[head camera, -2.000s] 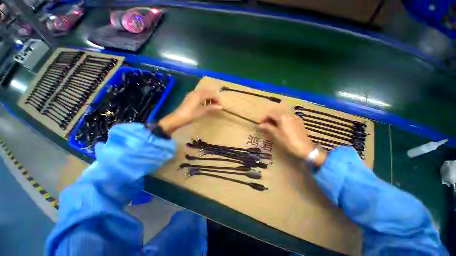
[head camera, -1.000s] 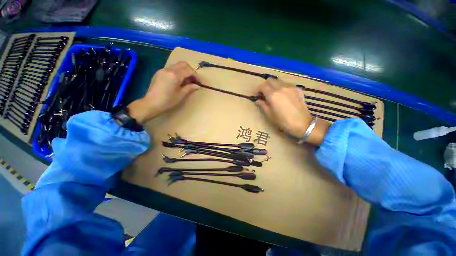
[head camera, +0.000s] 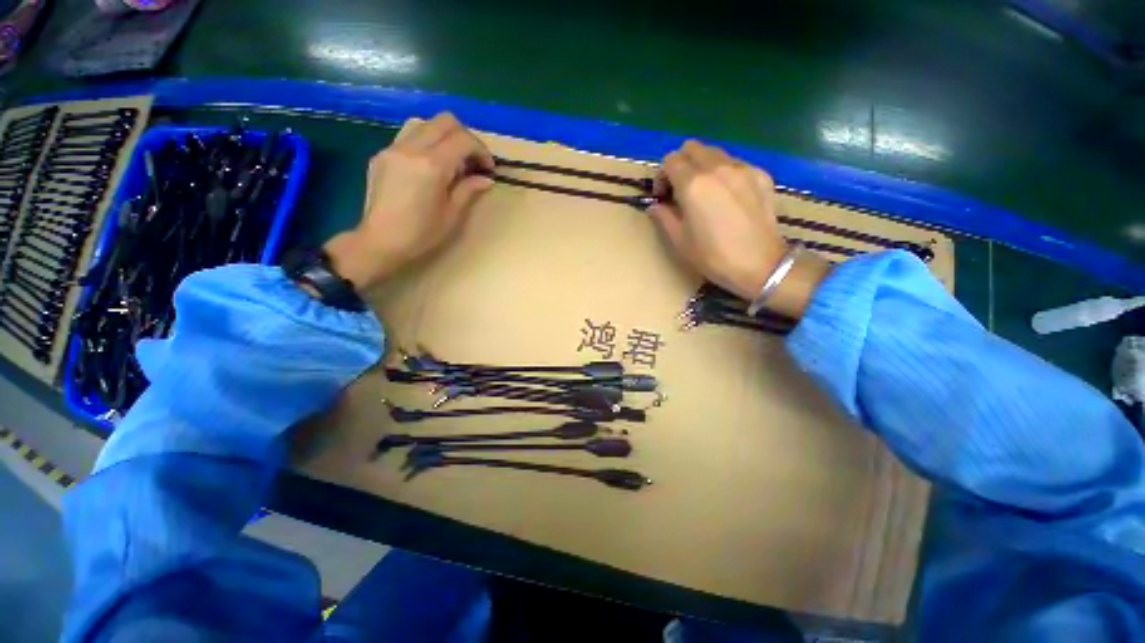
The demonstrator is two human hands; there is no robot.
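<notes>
My left hand and my right hand hold a thin black cable by its two ends, stretched straight near the far edge of the cardboard sheet. A laid cable lies parallel, just beyond it. Both cables' ends are partly hidden by my fingers. A loose pile of black cables lies lower on the sheet, with several more spread below it. Laid rows are at the right, partly covered by my right hand and sleeve.
A blue bin heaped with black cables stands left of the sheet. Filled cardboard sheets are further left. A blue raised strip runs along the far side. A white bottle and a whitish lump are at the right.
Both hands have moved the held cable toward the far edge, close beside the laid cable. More cable ends now show below my right wrist.
</notes>
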